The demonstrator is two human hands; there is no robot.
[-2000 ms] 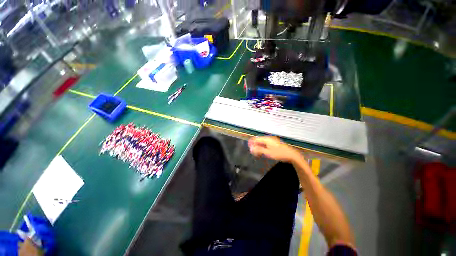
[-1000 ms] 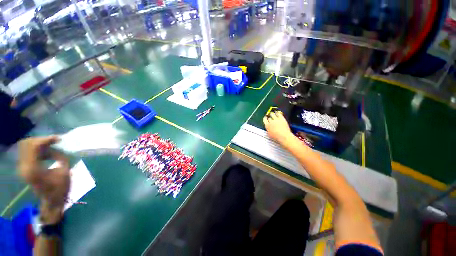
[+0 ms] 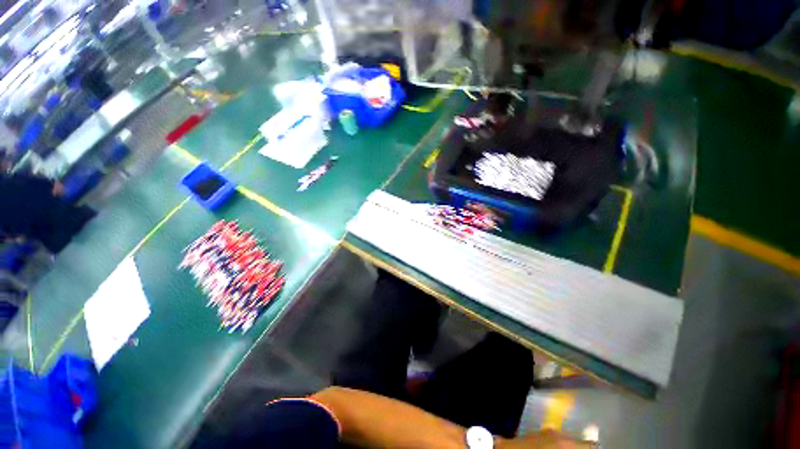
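My left arm, with a watch on the wrist, reaches across the bottom of the view to the right. My left hand (image 3: 548, 440) is blurred and cut off by the bottom edge; its grip is hidden. A small pale spot shows by its fingertips, too blurred to name. My right hand is out of the picture. A black parts tray (image 3: 579, 180) with a blue front edge holds a heap of small white parts (image 3: 515, 174). A bunch of red, black and white wire leads (image 3: 463, 219) lies between the tray and a long ribbed pale board (image 3: 526, 281).
A larger lead pile (image 3: 235, 274) lies on the green bench (image 3: 342, 188). Near it are a small blue bin (image 3: 209, 186), a white sheet (image 3: 117, 311) and a small lead bundle (image 3: 317, 174). A blue tool bin (image 3: 364, 95) stands farther back. A large blue bin (image 3: 48, 403) is bottom left.
My right hand has left the tray area and the picture. My left hand has swung from the far left across to the bottom right. The view has shifted.
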